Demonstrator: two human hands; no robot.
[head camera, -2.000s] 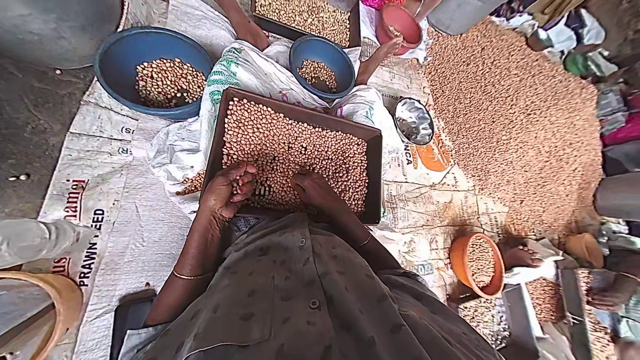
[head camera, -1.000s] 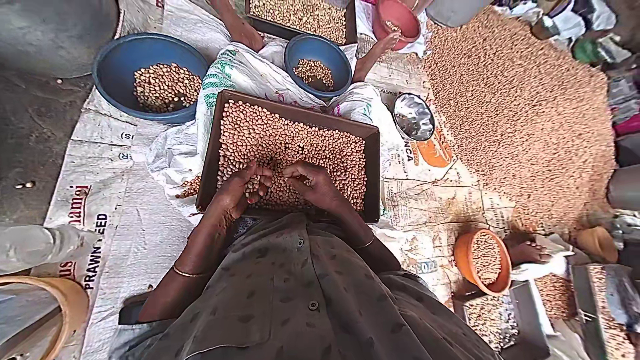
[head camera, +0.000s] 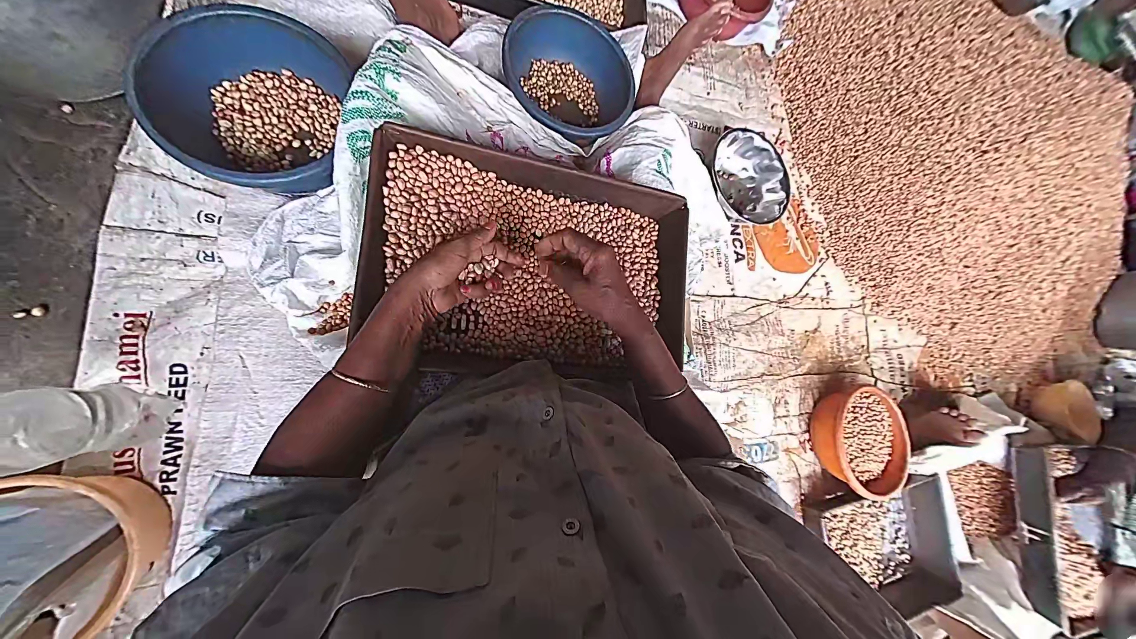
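A brown rectangular tray with a mesh bottom, partly visible near its lower edge, lies in front of my body. Small tan nuts or seeds cover most of it. My left hand, palm turned up, holds several pale nuts or seeds in its curled fingers above the tray. Close to its right, my right hand hovers over the pile with thumb and index finger pinched; whether anything is between them cannot be told. Beyond the tray stand a large blue basin and a smaller blue basin, both partly filled.
White woven sacks surround the tray. At right are a shiny metal bowl, a large heap of nuts or seeds and an orange tub. A clear plastic bottle lies left. Other people's feet and hands show at top and right.
My left hand has opened somewhat, showing the pieces in it. Both hands have risen slightly from the lower part of the tray toward its middle.
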